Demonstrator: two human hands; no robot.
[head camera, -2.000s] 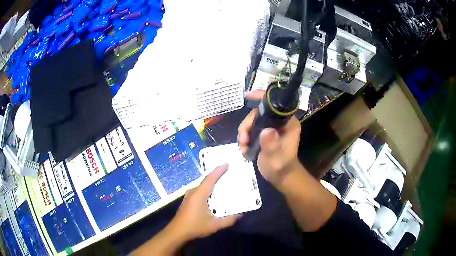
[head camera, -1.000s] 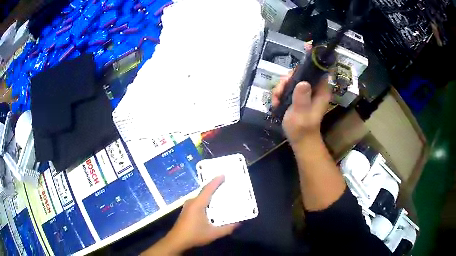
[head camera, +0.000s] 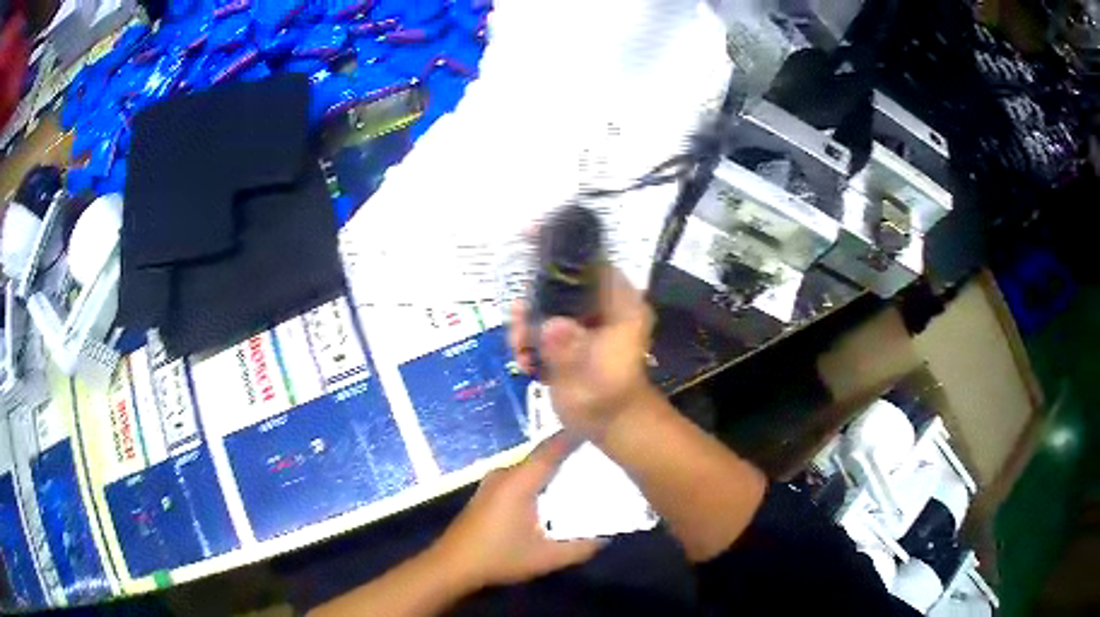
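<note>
My left hand (head camera: 513, 518) holds the white back cover (head camera: 594, 497) by its left side, at the bench edge near my lap. My right hand (head camera: 597, 356) grips the black electric screwdriver (head camera: 569, 259) and is over the cover's upper part. The screwdriver is blurred, and its tip is hidden behind my fingers. Whether the tip touches a screw cannot be seen. The housing under the cover is not visible.
A bright white stack of covers (head camera: 483, 181) lies behind my hands, with black foam sheets (head camera: 229, 205) and blue battery packs (head camera: 199, 54) to its left. Screw feeders (head camera: 754, 229) stand right. A cardboard box (head camera: 983, 374) holds white units (head camera: 911, 482). BOSCH sheets (head camera: 320, 464) cover the bench.
My right hand first moved right to the screw feeders with the screwdriver, then came back left over the cover. My left hand still holds the cover. The view has shifted slightly.
</note>
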